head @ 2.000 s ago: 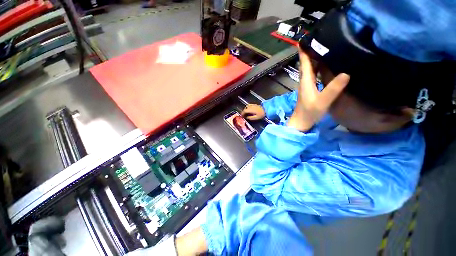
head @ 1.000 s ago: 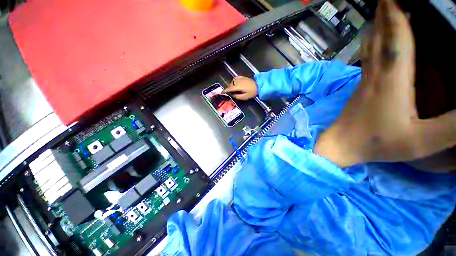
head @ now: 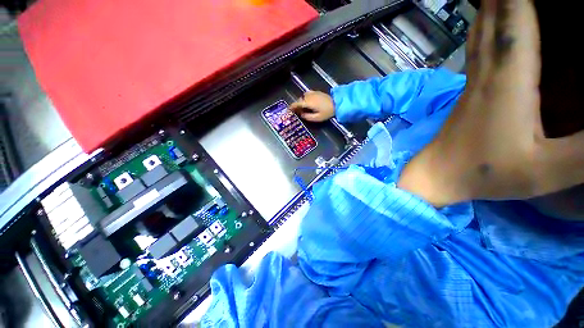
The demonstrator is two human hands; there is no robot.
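A green circuit board (head: 121, 287) lies flat in a black carrier (head: 234, 208) on the conveyor at lower left. A dark grey bar (head: 146, 202) crosses its middle. A large pale ribbed component (head: 67, 214) sits at its left side, with grey blocks and small white parts around. Neither of my hands is in the picture. A blue sleeve (head: 243, 298), seemingly my right one, covers the area beside the carrier's lower right corner; its hand is not visible.
A red sheet (head: 160, 61) lies beyond the rail. A smartphone (head: 290, 129) with lit screen lies right of the carrier, touched by a neighbour's bare hand (head: 315, 106). Another bare hand (head: 490, 122) is raised close at right. Metal crossbars (head: 317, 96) lie beyond the phone.
The view has moved closer to the board. My gloved hands, at the bottom edge two seconds ago, have left the picture. The phone's screen shows a different image.
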